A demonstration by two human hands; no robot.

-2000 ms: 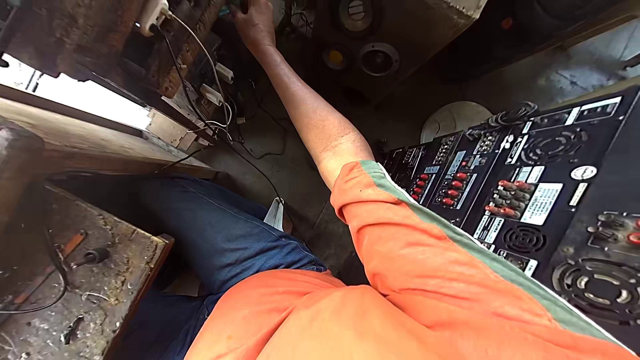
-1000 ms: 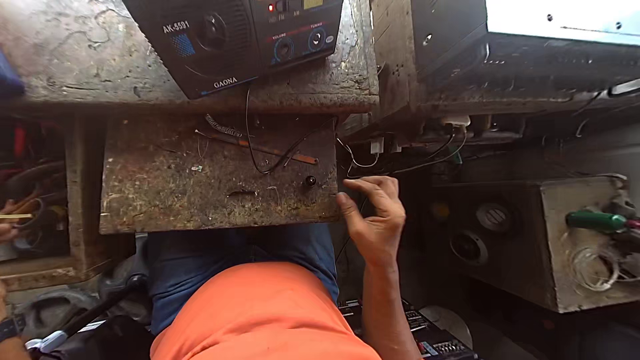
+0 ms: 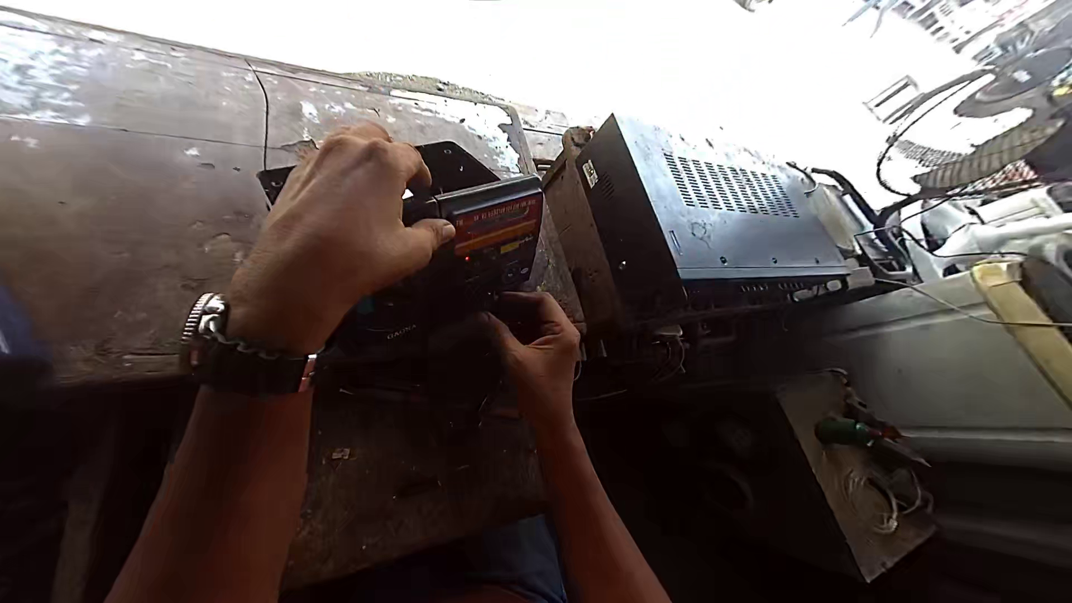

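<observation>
A black portable radio (image 3: 498,226) with a lit red light stands on the worn wooden bench (image 3: 151,243). My left hand (image 3: 343,218), with a watch at the wrist, grips its top edge, thumb on the front near the display strip. At the lower right of the radio's front is my right hand (image 3: 540,343), thumb and forefinger close together at a knob or socket; shadow hides what lies between them. A black panel or flap (image 3: 456,166) shows behind the radio.
Right of the radio is a metal-cased amplifier (image 3: 729,209) with a slotted top. Below it, a green-handled tool (image 3: 842,430) and coiled wire lie on a wooden speaker box (image 3: 825,477). A lower wooden board (image 3: 402,486) sits in front of the bench.
The view has swung up to the bench. My left hand has come onto the radio, and my right hand has moved from beside the lower board to the radio's front.
</observation>
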